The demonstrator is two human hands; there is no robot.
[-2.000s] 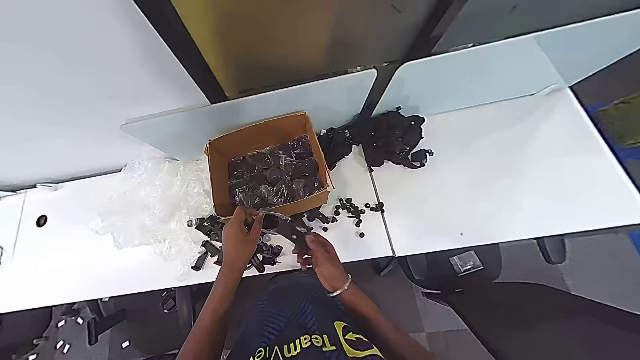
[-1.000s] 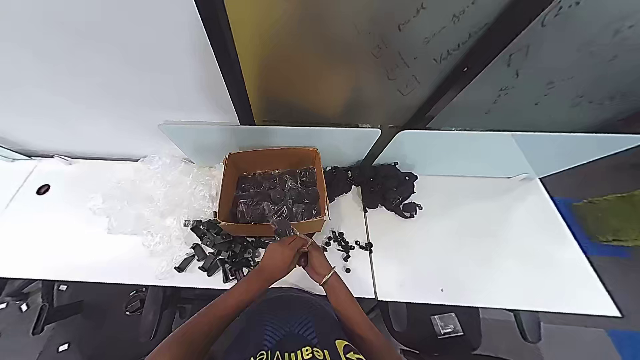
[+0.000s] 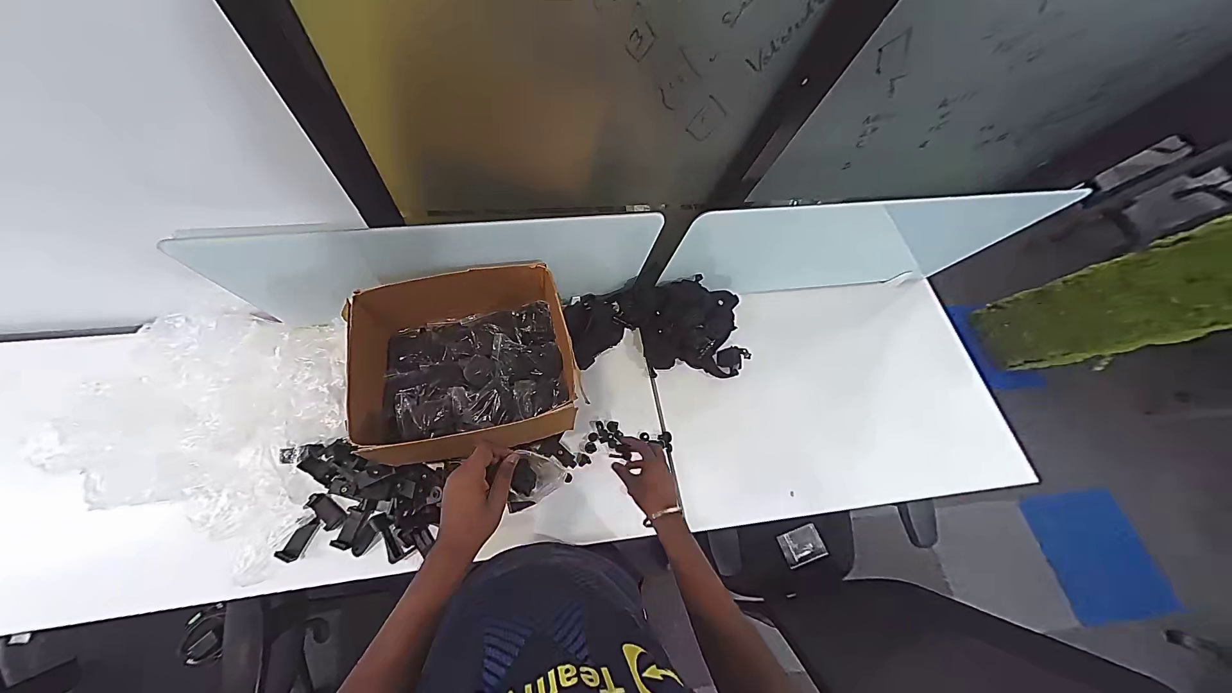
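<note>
My left hand (image 3: 476, 489) pinches a clear plastic bag (image 3: 544, 472) just in front of a cardboard box (image 3: 462, 449). Inside the box lie several black parts wrapped in clear plastic (image 3: 476, 371). My right hand (image 3: 647, 476) is over small black round pieces (image 3: 604, 435) on the white table, its fingertips near them; whether it holds one is too small to tell. Loose black plastic parts (image 3: 361, 491) are piled left of my left hand. Whether the bag holds anything is unclear.
Crumpled clear plastic bags (image 3: 221, 404) spread over the left of the white table (image 3: 828, 414). Behind the box and to its right are tangled black items (image 3: 688, 322). Low glass dividers (image 3: 789, 245) stand along the back. A dark chair (image 3: 866, 626) is at the lower right.
My hands were together in front of the box and are now apart, the right one farther right over the small round pieces. The dark part held between them earlier no longer shows there.
</note>
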